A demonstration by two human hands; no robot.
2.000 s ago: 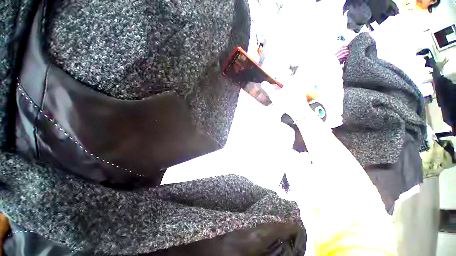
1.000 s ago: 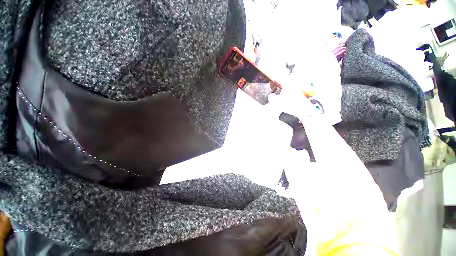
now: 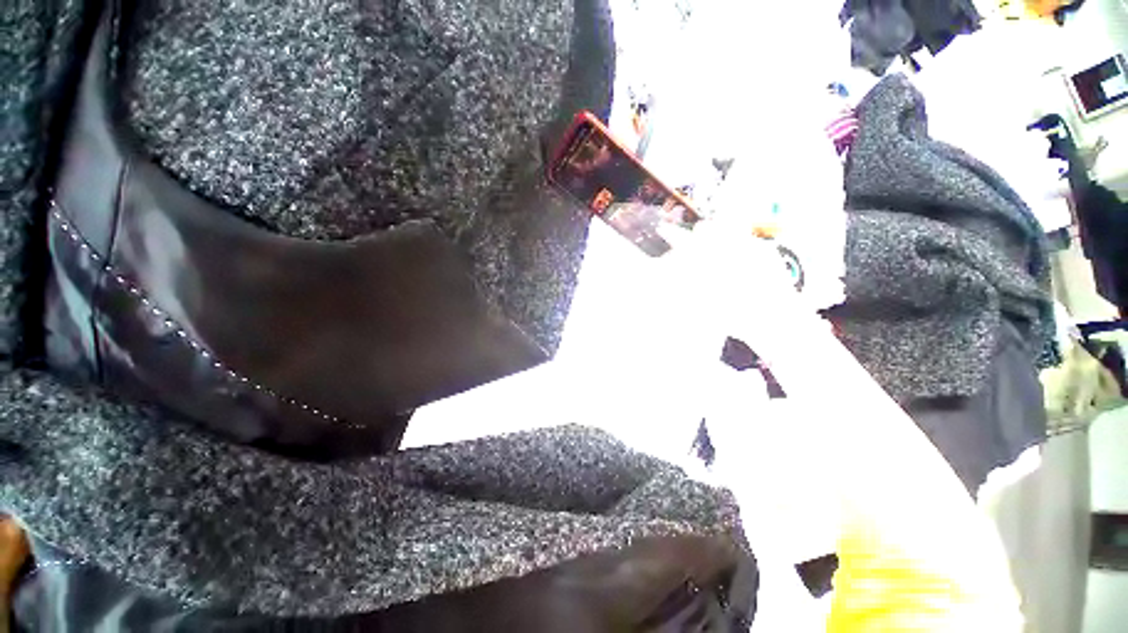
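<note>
A speckled dark grey coat (image 3: 247, 111) fills the left and centre, its smooth black lining (image 3: 309, 291) facing up. A curved row of pale stitches (image 3: 204, 352) crosses the lining. A mobile phone (image 3: 625, 183) with a red-orange edge lies tilted at the coat's right side, its screen showing an image. My right arm reaches up from the lower right in a yellow sleeve; my right hand (image 3: 711, 254) is washed out white at the phone's lower end, fingers unclear. An orange-brown patch at the lower left edge may be my left hand, cut off; I cannot tell.
A second dark grey coat (image 3: 922, 235) lies at the right. A small striped thing (image 3: 842, 129) is at its upper left edge. A faint ring-ended thing (image 3: 789, 266) shows beside my right hand. The white surface (image 3: 730, 74) is overexposed. Dark cloth (image 3: 915, 25) lies at the top right.
The phone has shifted slightly and its screen picture shows more clearly than in the oldest frame. My right forearm and yellow sleeve have moved right. The coat has hardly moved.
</note>
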